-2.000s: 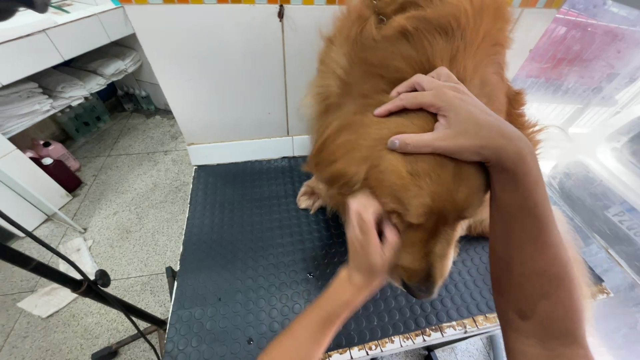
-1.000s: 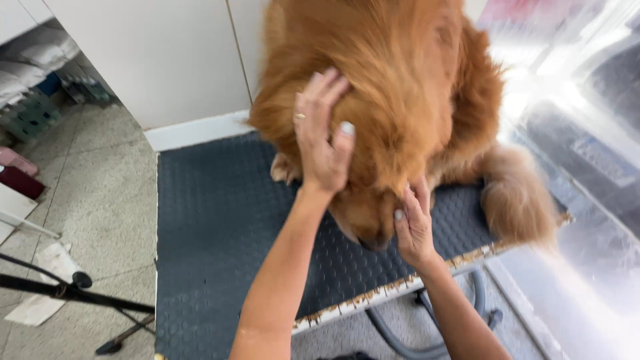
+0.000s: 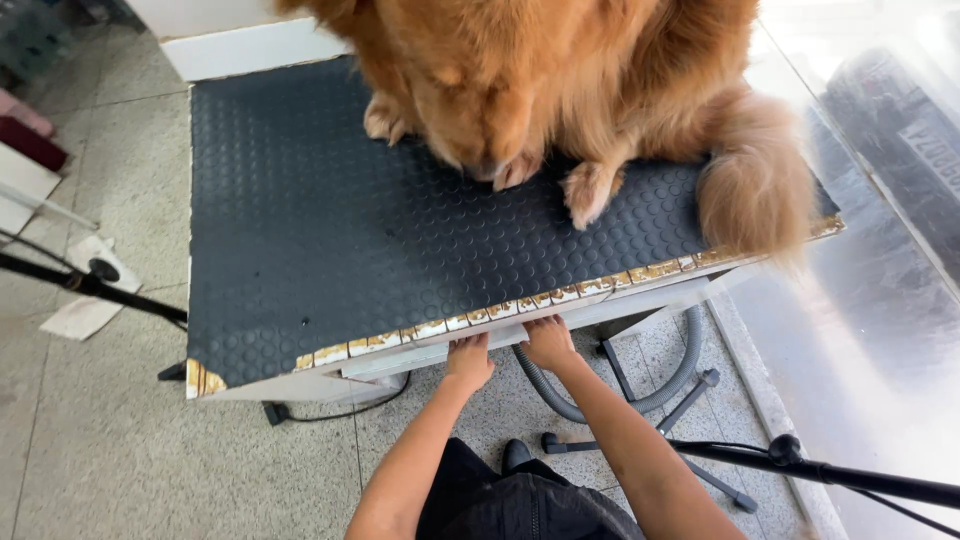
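Note:
A golden-red, long-haired dog [image 3: 480,82] is on a table topped with a black studded rubber mat [image 3: 300,210], its head lowered and its nose close to a front paw. Its fluffy tail [image 3: 757,187] lies over the table's worn front edge. Below that edge, my left hand [image 3: 470,361] and my right hand [image 3: 549,341] touch the white front panel [image 3: 420,358] of the table side by side. The fingertips of both hands are tucked at the panel and partly hidden, so whether they grip it cannot be told.
Under the table run a grey corrugated hose [image 3: 686,360] and a black cable [image 3: 352,412]. Black stand legs [image 3: 705,442] and a pole [image 3: 862,476] are at the lower right, another black pole [image 3: 112,289] at the left. A shiny metal surface [image 3: 847,322] lies to the right.
Both hands have let go of the dog's head and moved down to the table's front panel. The view has shifted toward the front edge.

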